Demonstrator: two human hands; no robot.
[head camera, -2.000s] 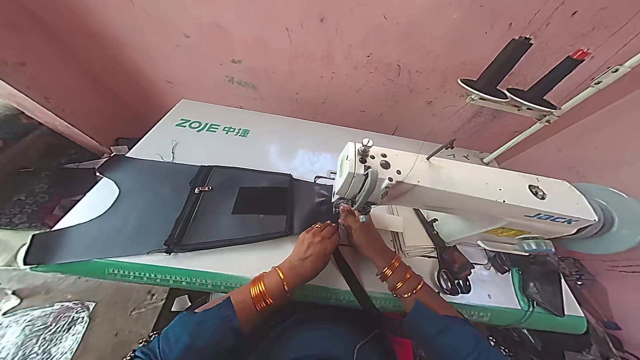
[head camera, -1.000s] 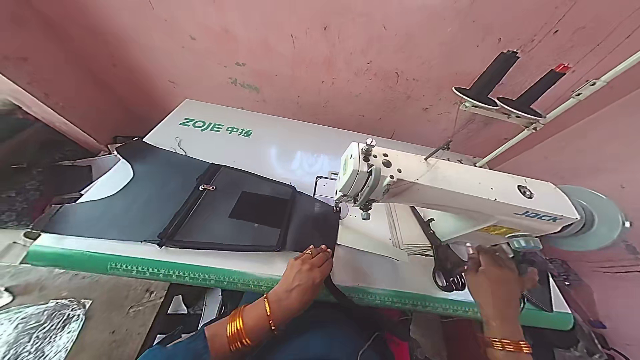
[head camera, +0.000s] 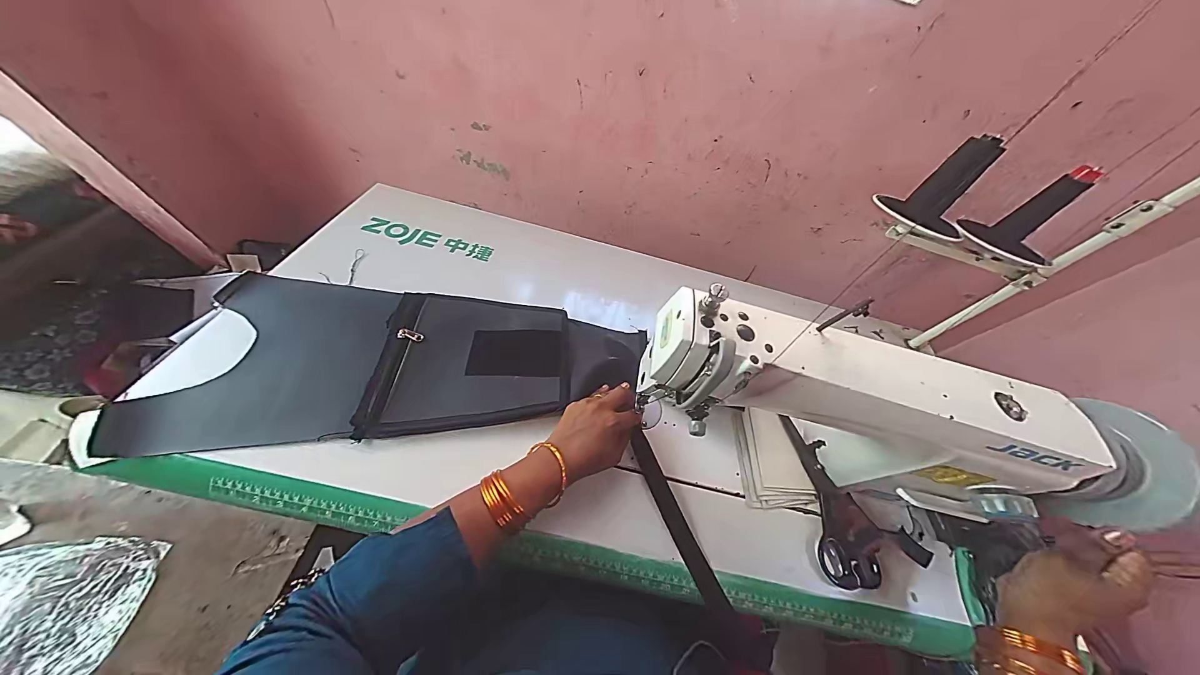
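Observation:
My left hand presses its fingertips on the edge of a dark fabric piece, beside the needle area of a white sewing machine. The piece has a zipper and a black rectangular patch, and lies flat leftward across the table. A black strap runs from beside those fingertips over the table's front edge. My right hand, blurred, is at the lower right, near the machine's handwheel; whether it holds anything is unclear.
Black-handled scissors and pale sheets lie under the machine arm. Two black thread cones stand on a rack at the back right. A green measuring scale lines the table's front edge. Crumpled silvery sheeting lies at the lower left.
My right hand has left the needle area and moved to the far right. My left hand, lower on the piece's edge one second ago, is back beside the needle area.

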